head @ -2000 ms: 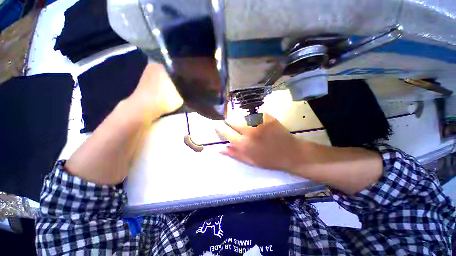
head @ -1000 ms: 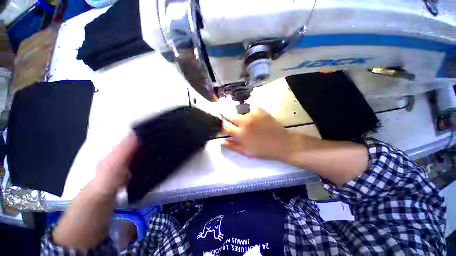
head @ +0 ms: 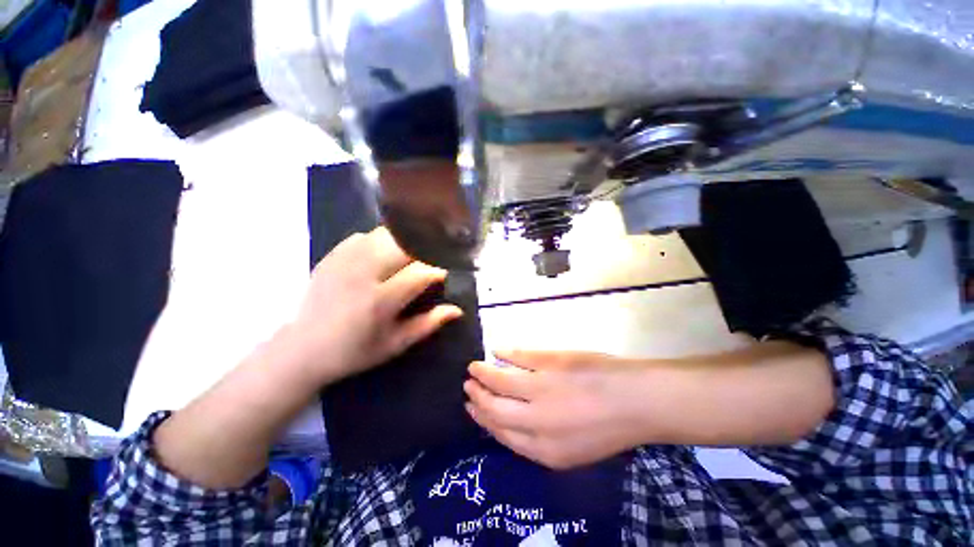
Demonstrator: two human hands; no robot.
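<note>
A black fabric panel (head: 411, 411) lies lengthwise on the white table, its upper part under the machine head and its lower end at the front edge. My left hand (head: 368, 299) is on top of it with bent fingers, holding it near the needle area. My right hand (head: 555, 408) holds the panel's right edge at its fingertips, below the needle area. The shiny take-up lever guard (head: 417, 139) hides the needle and the panel's far end near it. The sewing machine head (head: 684, 53) fills the upper right.
Another black panel (head: 85, 283) lies flat at the far left. Black layered pieces (head: 208, 69) lie at the back left, by a brown board (head: 48, 96). A small black piece (head: 769, 251) with a frayed edge lies right of the needle. A brown curved tool part shows at far right.
The black panel in my left hand has moved right and now lies by the needle area. My left hand moved right with it. My right hand moved down, away from the presser foot area.
</note>
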